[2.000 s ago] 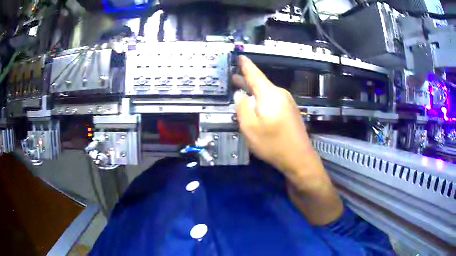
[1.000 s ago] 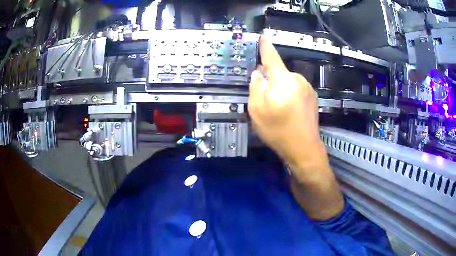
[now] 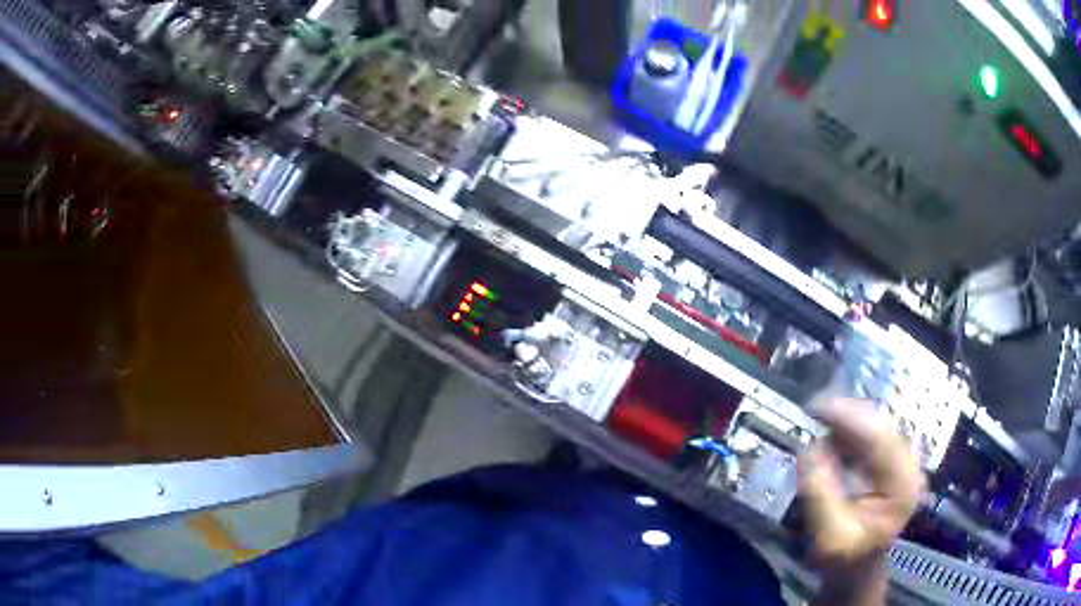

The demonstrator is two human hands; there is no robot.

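Note:
My right hand [image 3: 859,491] is at the lower right, blurred, with its fingers bent, over the front edge of the conveyor track. The silver carrier fixture [image 3: 927,397], with rows of round parts on top, lies on the track just beyond and to the right of my fingers. A pale, blurred patch lies at my fingertips; I cannot tell whether I hold anything. My left hand is out of the picture; only a blue sleeve shows at the lower left.
A red bin [image 3: 664,408] sits between silver stopper units [image 3: 575,367]. A blue tray [image 3: 682,83] with a round-capped container stands behind the track, beside a grey machine head [image 3: 889,154]. An orange-brown guard door [image 3: 154,308] fills the left. Another brownish fixture [image 3: 415,107] is upper left.
The view has tilted and swung left, bringing in the blue tray, machine head and more guard door. My right index finger, earlier extended at the fixture's right edge, is no longer clearly pointing.

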